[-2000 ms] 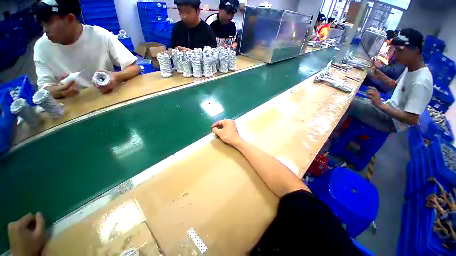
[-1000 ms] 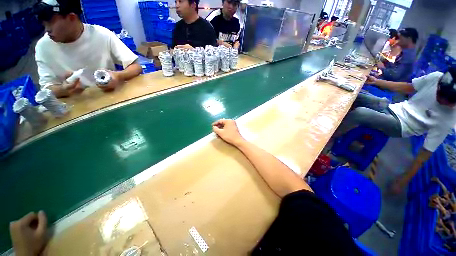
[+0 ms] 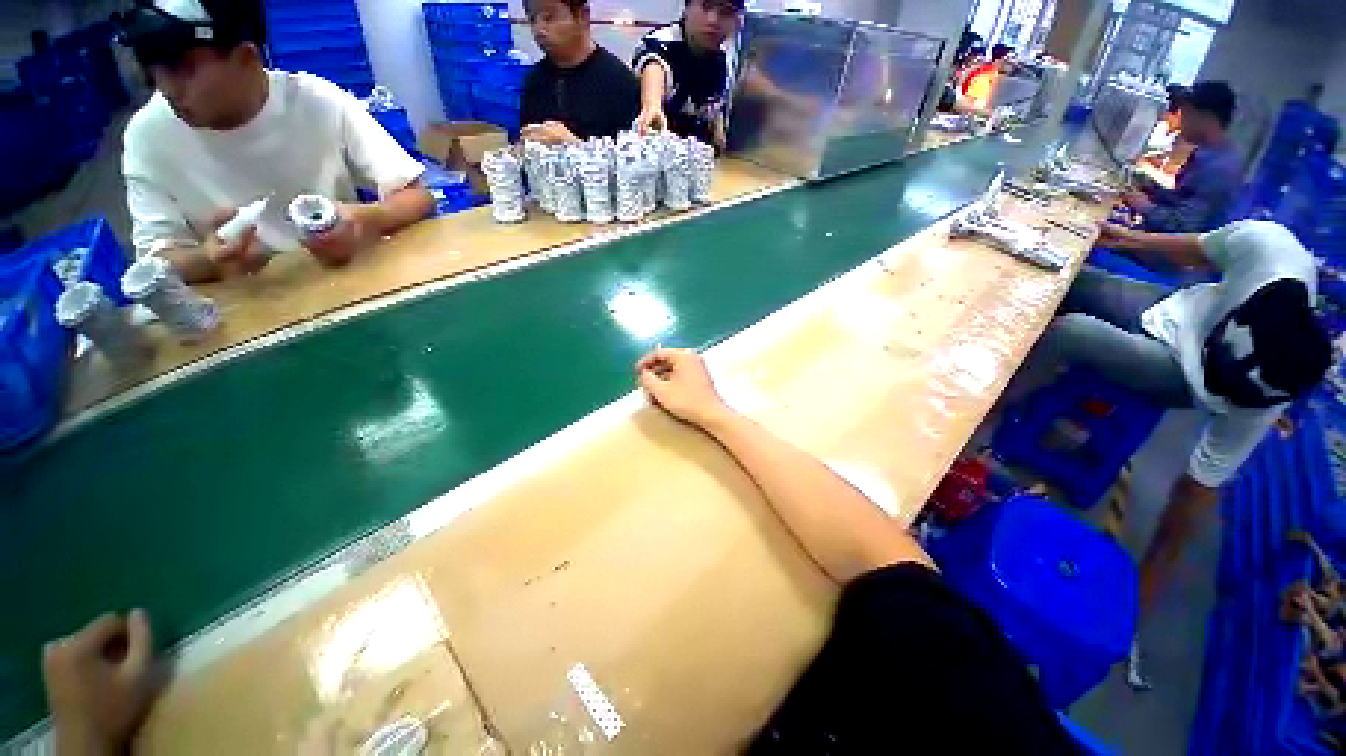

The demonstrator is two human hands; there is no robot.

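Observation:
My right hand (image 3: pixel 679 387) rests at the bench edge beside the green belt (image 3: pixel 487 387), fingers curled; a faint pale speck shows at its fingertips, too small to name. My left hand (image 3: pixel 104 677) is at the lower left, blurred, loosely curled and partly cut off, with nothing visible in it. The cardboard-covered bench (image 3: pixel 620 539) lies before me. A small white perforated strip (image 3: pixel 596 702) lies flat on it. A clear-white ring or dish (image 3: pixel 396 736) sits at the bottom edge, partly cut off.
White-grey ribbed assemblies (image 3: pixel 598 180) stand in rows across the belt, near several people. Long grey-white parts (image 3: pixel 1011 234) lie farther along my bench. A blue stool (image 3: pixel 1055 583) stands at the right. A person (image 3: pixel 1255 318) bends low there, beside blue crates with tan parts (image 3: pixel 1314 628).
The person at the right has leaned away from the bench and bent down. A person opposite now reaches to the ribbed assemblies. My hands have barely moved; the view has shifted slightly.

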